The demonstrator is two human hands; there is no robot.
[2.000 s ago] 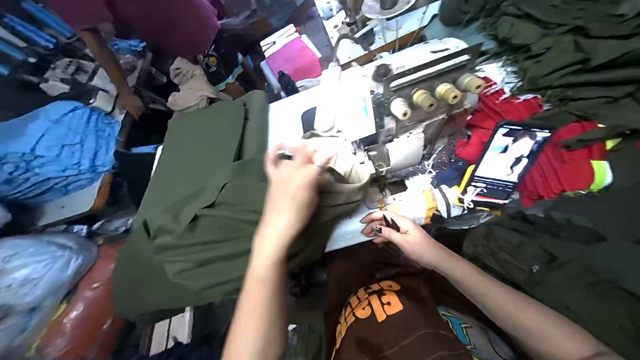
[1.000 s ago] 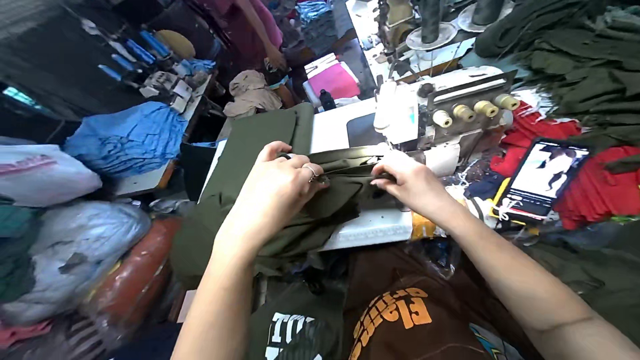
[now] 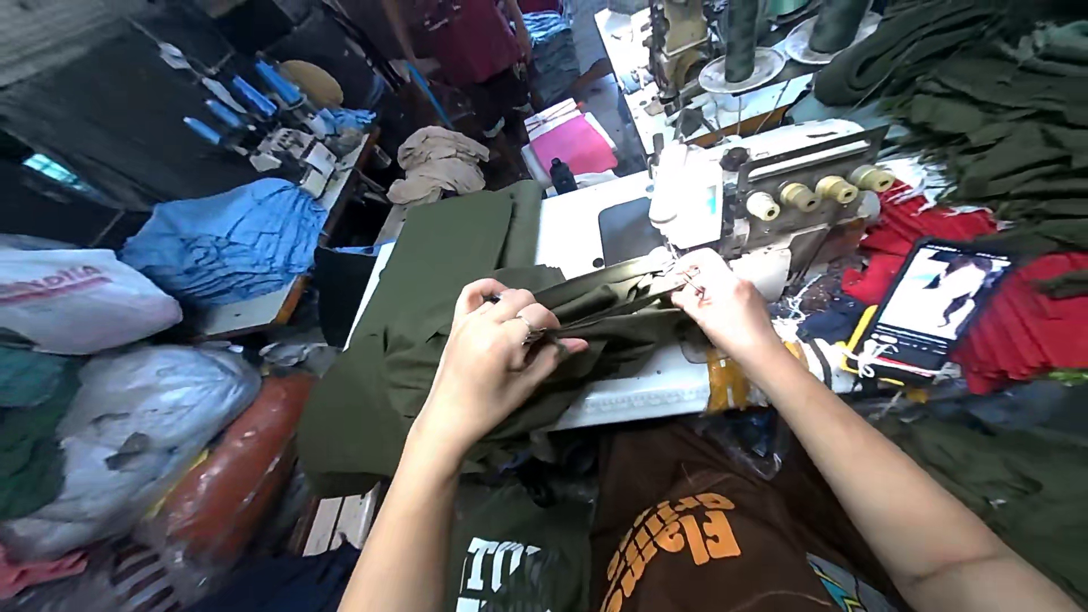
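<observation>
Olive-green fabric lies spread over the left part of a white sewing machine table. A folded edge of it is stretched between my two hands. My left hand, with a ring on one finger, pinches the edge left of the machine. My right hand holds the other end close to the needle area of an industrial sewing machine. The fingertips of the right hand partly cover the cloth there, and the needle itself cannot be made out. Several cream tension knobs line the machine's front.
A phone with a lit screen rests on red fabric at the right. Dark green cloth is heaped behind it. Blue cloth and plastic bags are at the left. A person in a maroon shirt is at the back.
Two seconds ago my left hand was over the bunched cloth and my right hand lay beside the machine; now both hold the fabric edge taut. The view has shifted.
</observation>
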